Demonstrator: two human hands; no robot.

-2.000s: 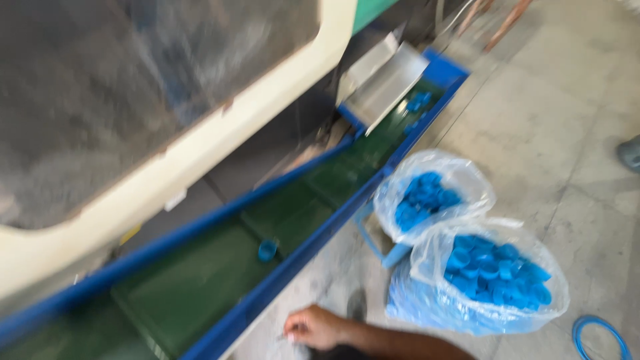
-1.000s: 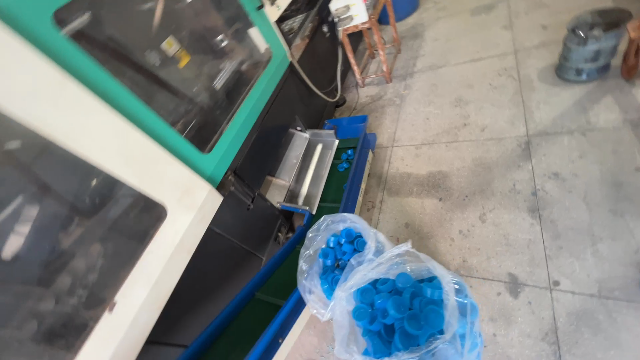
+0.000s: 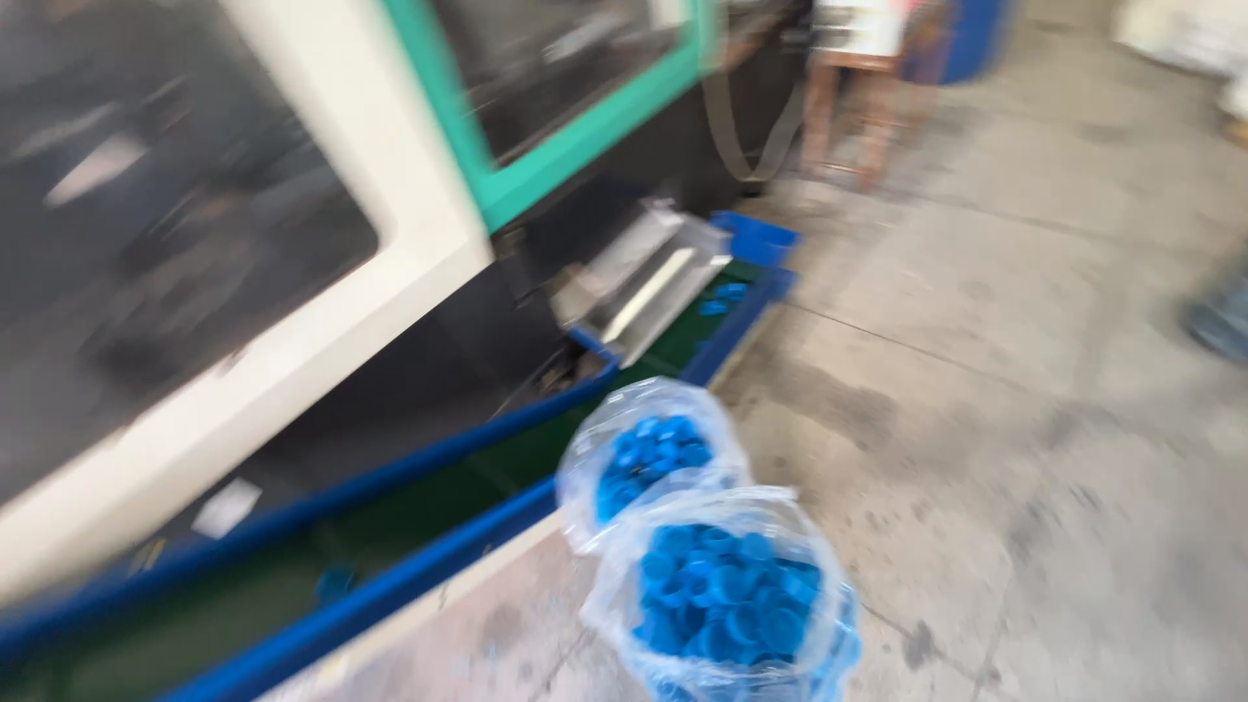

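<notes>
Neither of my hands shows in the head view. Two clear plastic bags hold many blue plastic caps: the nearer bag (image 3: 721, 595) is at the lower middle, and a smaller-looking bag (image 3: 653, 458) touches it from behind. Alongside them runs a conveyor with a green belt (image 3: 468, 458) and blue side rails. One blurred blue piece (image 3: 336, 583) lies on the belt at the lower left, and several small blue pieces (image 3: 723, 297) lie at its far end, beside a metal chute (image 3: 653, 283).
A large machine with a cream and green frame (image 3: 575, 127) and windows stands along the left. Beyond the conveyor are a reddish-brown stool (image 3: 853, 117) and a blue barrel (image 3: 975, 39). A blurred bluish container (image 3: 1224, 312) sits on the concrete floor (image 3: 975, 439) at the right edge.
The hand seen beside the conveyor two seconds ago is out of view. The view has swung about considerably.
</notes>
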